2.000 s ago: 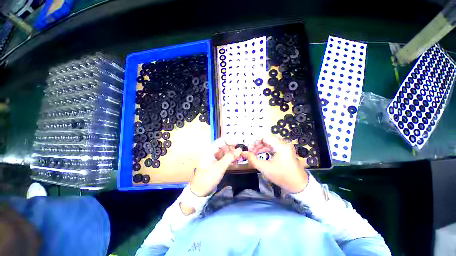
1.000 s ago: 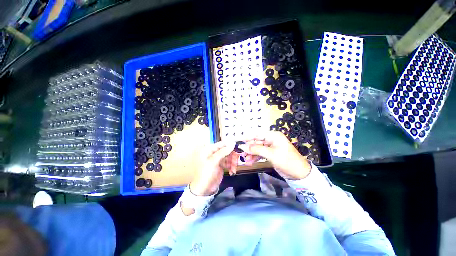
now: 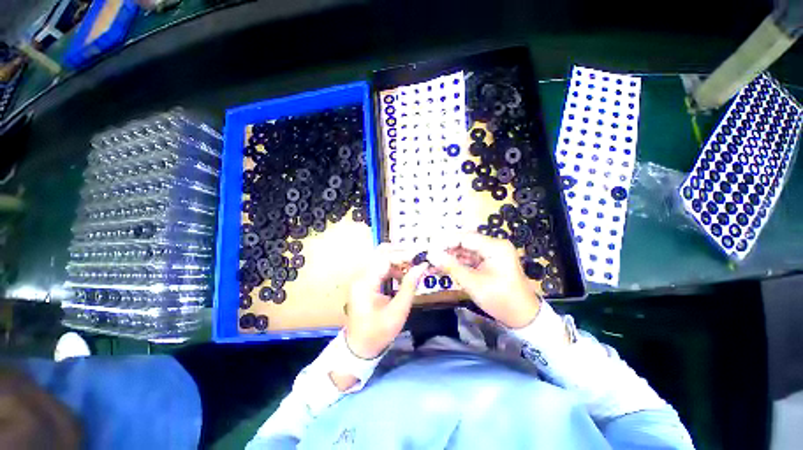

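My left hand (image 3: 380, 303) and my right hand (image 3: 493, 279) meet over the front edge of the black tray (image 3: 570, 255). A small round black part (image 3: 420, 258) is between the fingertips of both hands, mostly hidden by them. Whether an adhesive ring is on it is too small to tell. The adhesive sheet (image 3: 429, 176) lies at the left inside the black tray, with a column of dark rings on its left edge and two marks showing below my fingers. Loose black parts (image 3: 526, 198) lie at the tray's right.
The blue tray (image 3: 227, 220) with loose black parts stands left of the black tray. Stacked clear trays (image 3: 145, 228) are far left. A dotted white sheet (image 3: 600, 132), clear plastic bag (image 3: 660, 189) and ringed sheet (image 3: 744, 167) lie right. A person's blue sleeve (image 3: 132, 400) is lower left.
The fingers of both hands have shifted slightly around the small part, and two marks on the sheet below them now show. The view has tilted a little. The trays keep their places.
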